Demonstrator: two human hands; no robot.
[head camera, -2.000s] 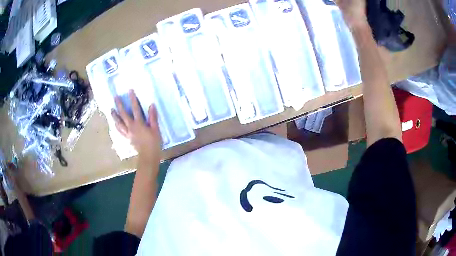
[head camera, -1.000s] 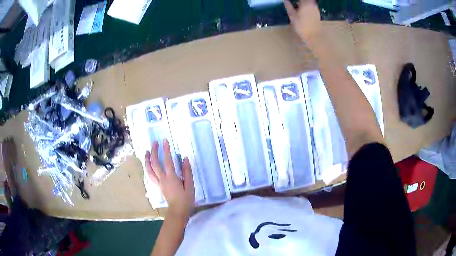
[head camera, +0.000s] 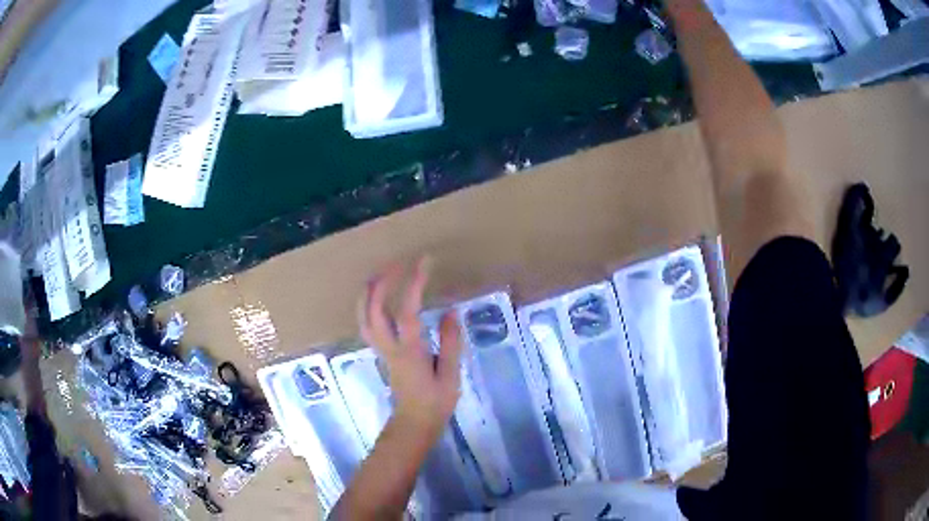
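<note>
My left hand (head camera: 413, 351) is over the row of blister trays, fingers spread, holding nothing. My right arm reaches across the table to the far green surface; my right hand (head camera: 680, 8) is cut off by the top edge, so its grip cannot be told. Several long whitish trays (head camera: 677, 356) lie side by side along the near side of the table, each with a small dark-marked piece in its end recess. My left hand and forearm cover parts of the second and third trays.
A pile of clear bags and black cables (head camera: 163, 407) lies left of the trays. Printed sheets (head camera: 199, 112), another tray (head camera: 392, 66) and small bagged pieces (head camera: 571, 42) lie on the green surface (head camera: 489, 112). A black bundle (head camera: 866, 254) lies right; a red box (head camera: 889, 392) is below.
The view has shifted toward the green surface, and the trays appear lower. My left hand has moved up and right over the trays. My right arm still reaches to the far side, its hand now partly cut off.
</note>
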